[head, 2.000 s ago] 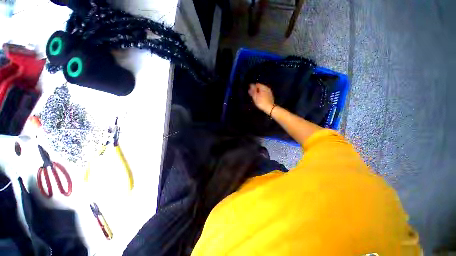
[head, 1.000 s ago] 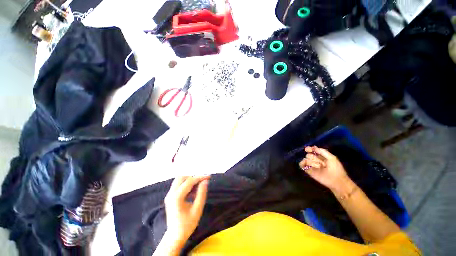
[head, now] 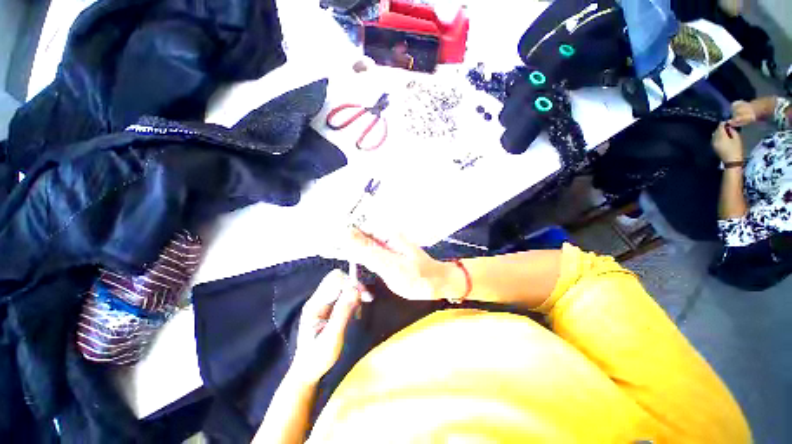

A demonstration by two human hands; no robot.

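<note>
A black garment piece (head: pixel 239 303) lies over the table's front edge and the lap. My left hand (head: pixel 323 323) is over it, fingers bent, with its fingertips close to my right hand. My right hand (head: pixel 401 267) reaches in from the right, fingers pointing left. A small pale sliver shows between the hands; whether either hand grips it or the cloth is too blurred to tell. A small dark-tipped tool (head: pixel 368 192) lies just beyond the hands. Red-handled cutters (head: pixel 360 121) and a loose silver pile (head: pixel 432 108) lie farther back.
A large black garment (head: pixel 104 173) and striped bundle (head: pixel 143 299) are at left. A red stand (head: pixel 452 36), black cones (head: pixel 521 121) and sparkly trim (head: pixel 566 139) are at the back. A blue bin's edge (head: pixel 545 238) shows beside my right forearm. Another person's hands (head: pixel 731 134) are at right.
My right hand has moved left from above the blue bin to meet my left hand at the table edge. The view has shifted, showing more of the other person at right.
</note>
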